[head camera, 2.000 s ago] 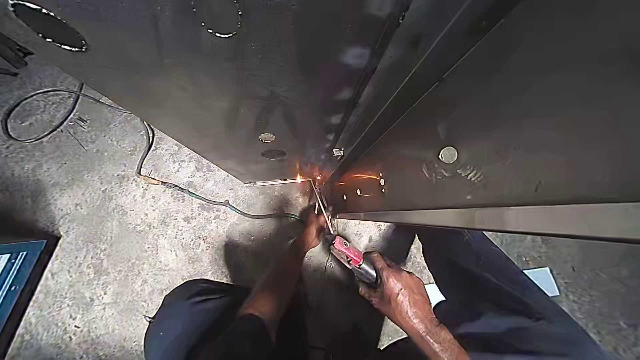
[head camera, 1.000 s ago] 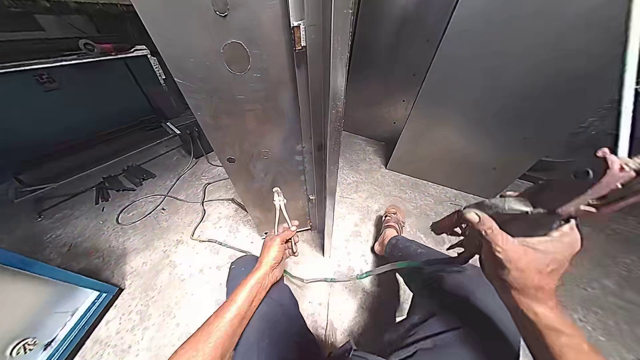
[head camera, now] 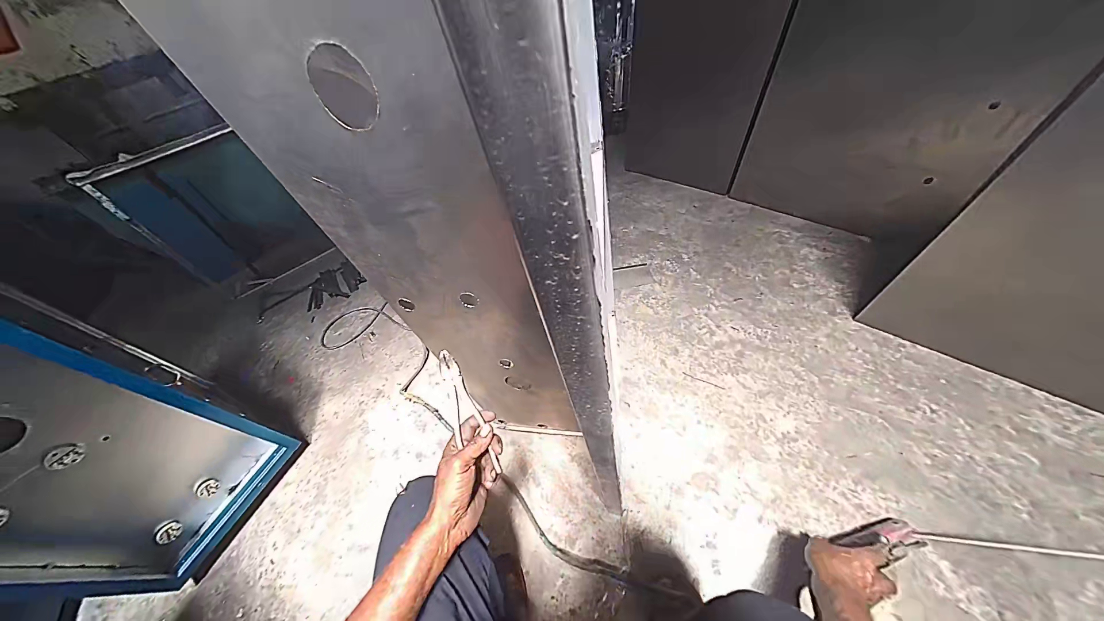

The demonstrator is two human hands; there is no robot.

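Note:
My left hand [head camera: 466, 470] grips the handles of metal pliers [head camera: 450, 371], whose head points up beside the lower part of a tall sheet-metal panel [head camera: 431, 198]. At the lower right, my right hand [head camera: 849, 573] holds a welding electrode holder [head camera: 880, 536] low over the floor. A thin electrode [head camera: 1018, 547] sticks out of its jaws toward the right edge. A dark cable [head camera: 552, 548] runs from near my left hand along the floor and passes toward my legs. The panel has one large round hole and several small ones.
More grey metal panels [head camera: 862, 112] stand at the upper right. On the left lies a blue-framed metal panel [head camera: 112, 466] with round cutouts. A looped cable [head camera: 349, 329] and dark metal strips [head camera: 332, 285] lie on the concrete floor behind the tall panel.
The sparks seen two seconds ago at the panel's bottom corner are gone. My right hand with the electrode holder has come down from its raised place at the right. The view has shifted strongly.

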